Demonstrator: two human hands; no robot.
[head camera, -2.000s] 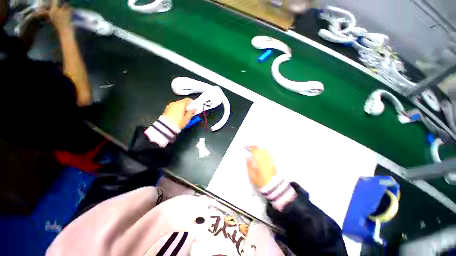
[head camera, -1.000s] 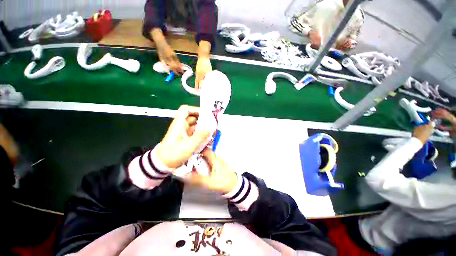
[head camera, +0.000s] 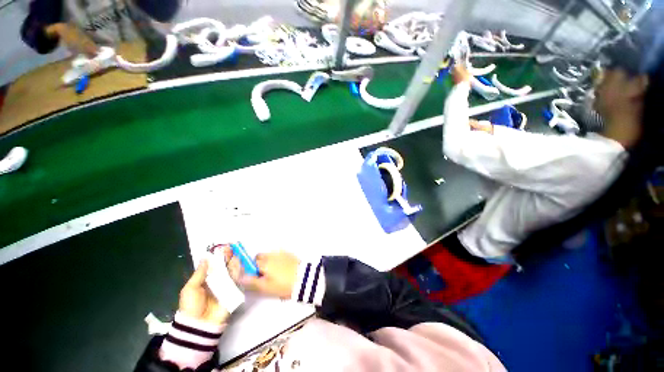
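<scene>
My left hand (head camera: 202, 296) grips a white curved housing shell (head camera: 223, 283) low over the near left part of the white work sheet (head camera: 295, 196). My right hand (head camera: 273, 275) holds a bright blue battery (head camera: 244, 259) beside the shell's upper end. Thin dark and red lead wires (head camera: 218, 248) show at that end, close to the battery. The far part of the shell is partly hidden by my fingers. Whether my right fingers also touch the shell is too blurred to tell.
A blue tape dispenser (head camera: 386, 190) with a yellowish roll stands at the sheet's right edge. A white scrap (head camera: 156, 324) lies left of my left hand. The green conveyor belt (head camera: 182, 123) carries white neckband parts. A person in white sleeves works at the right; another stands across the belt.
The view has swung right. The housing has come down from above the sheet to its near edge, and my right hand now holds the blue battery.
</scene>
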